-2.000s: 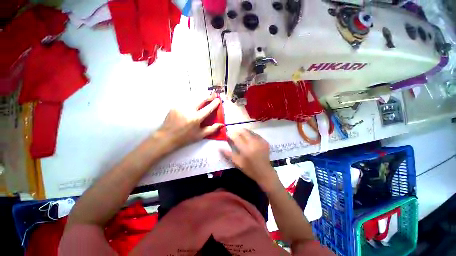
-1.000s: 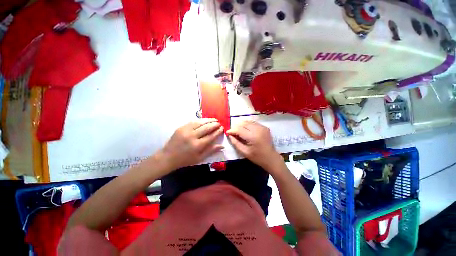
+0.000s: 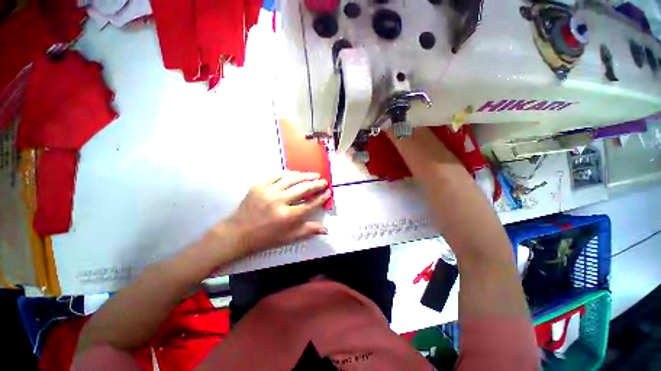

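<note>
A red fabric piece [image 3: 306, 156] lies flat on the white table, its upper right edge at the presser foot and needle [image 3: 324, 136]. My left hand [image 3: 284, 206] rests on its lower end, fingers together over the fabric. My right forearm reaches up under the machine arm, over the heap of red sewn pieces [image 3: 385, 161]. My right hand [image 3: 406, 134] is mostly hidden behind the machine head, so its fingers cannot be seen.
The white HIKARI machine head [image 3: 464, 80] spans the upper right. Red cut pieces lie at left [image 3: 65, 109] and top [image 3: 199, 36]. Small tools [image 3: 511, 188] and a square tray [image 3: 585, 168] are at right. Below are a blue crate [image 3: 565, 253] and a green basket [image 3: 591, 330].
My right hand has left the lower end of the red piece and moved up and right under the machine arm. My left hand stays on the piece. The view has shifted slightly.
</note>
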